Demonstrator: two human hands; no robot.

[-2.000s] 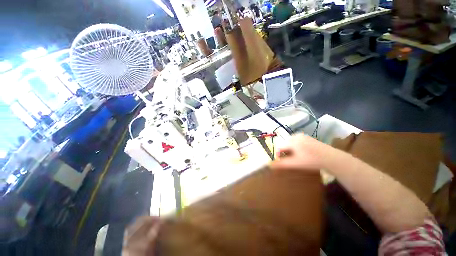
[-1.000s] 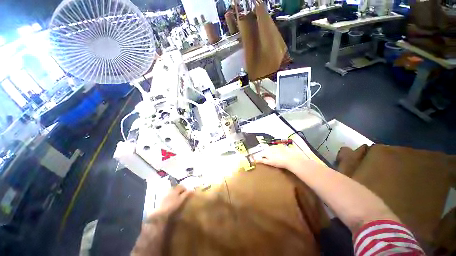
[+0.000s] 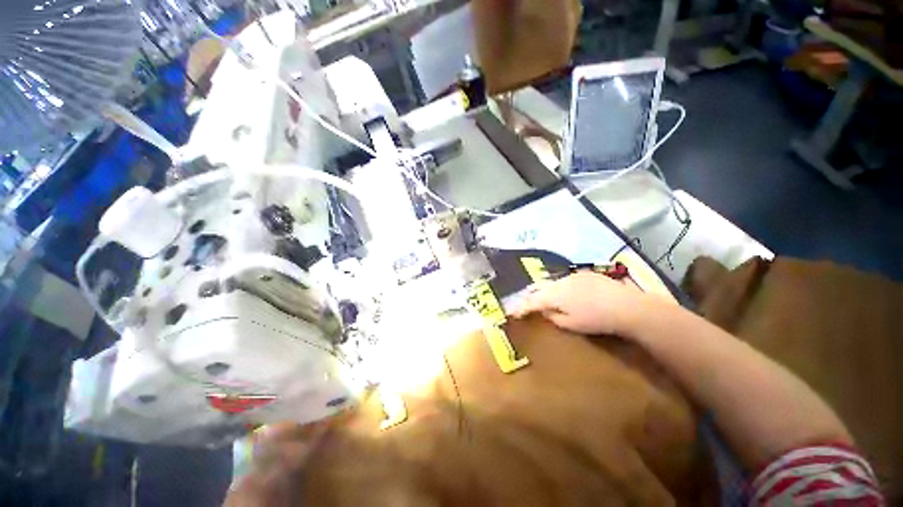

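Observation:
The brown bag panel (image 3: 554, 426) lies under the white sewing machine head (image 3: 228, 366), its far edge by the bright needle area. Yellow guides (image 3: 507, 349) sit on it, with another at its left. My right hand (image 3: 586, 302) rests palm down on the panel's far right edge, fingertips beside the yellow guide, holding the edge down. A blurred shape at the lower left, seemingly part of my left hand or forearm (image 3: 259, 465), shows below the machine head; its fingers are hidden. Glare hides the needle and clamp.
The red-and-black tool (image 3: 616, 269) lies just beyond my right hand. A white-framed control panel (image 3: 614, 117) with a cable stands at the rear. More brown panels (image 3: 822, 347) lie at the right. A tan bag (image 3: 525, 40) hangs behind. A fan (image 3: 59, 59) is at the upper left.
The view has moved closer to the machine. The panel has come under the machine head beside the yellow guides. My left hand, visible on the panel a second ago, is now mostly hidden.

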